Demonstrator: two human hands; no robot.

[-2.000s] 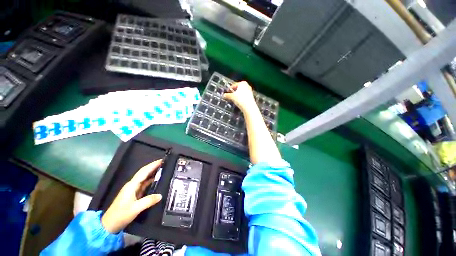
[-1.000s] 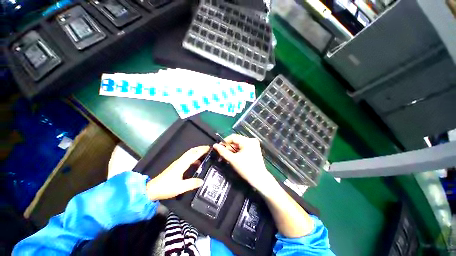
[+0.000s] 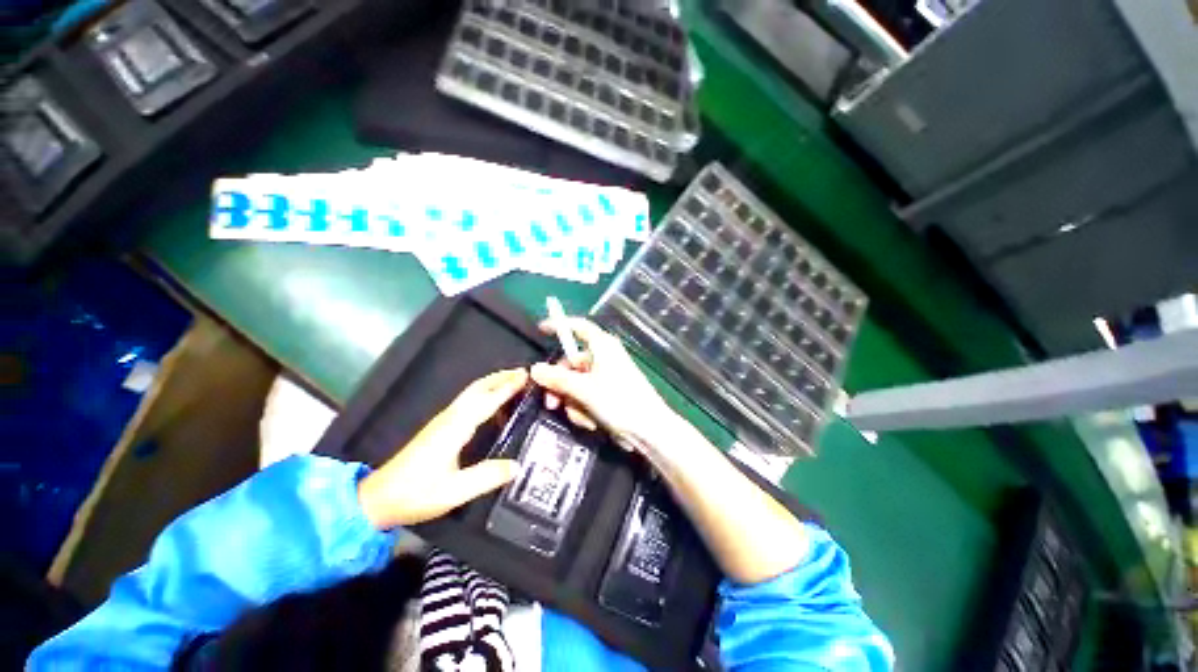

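Note:
My left hand (image 3: 431,460) holds a dark phone, mostly hidden between its thumb and fingers, over the black foam tray (image 3: 394,374). My right hand (image 3: 611,387) holds a white pen-like tool (image 3: 565,331), its pale end pointing up, with the fingertips at the phone's top end. Any small part under the fingertips is hidden. An open-backed phone (image 3: 545,488) lies in the slot beside my hands. Another phone (image 3: 641,551) lies in the tray further right.
White sticker sheets (image 3: 434,217) with blue shapes lie fanned behind the tray. A clear blister tray (image 3: 736,309) is at the right, with stacked ones (image 3: 572,79) behind. Foam trays with phones stand upper left (image 3: 79,145) and lower right (image 3: 1038,591). A grey post (image 3: 1025,400) juts in from the right.
My right hand moved from the blister tray to the phone at my left hand. It showed a thin dark stick a second ago and now a white pen-like tool. The view has shifted.

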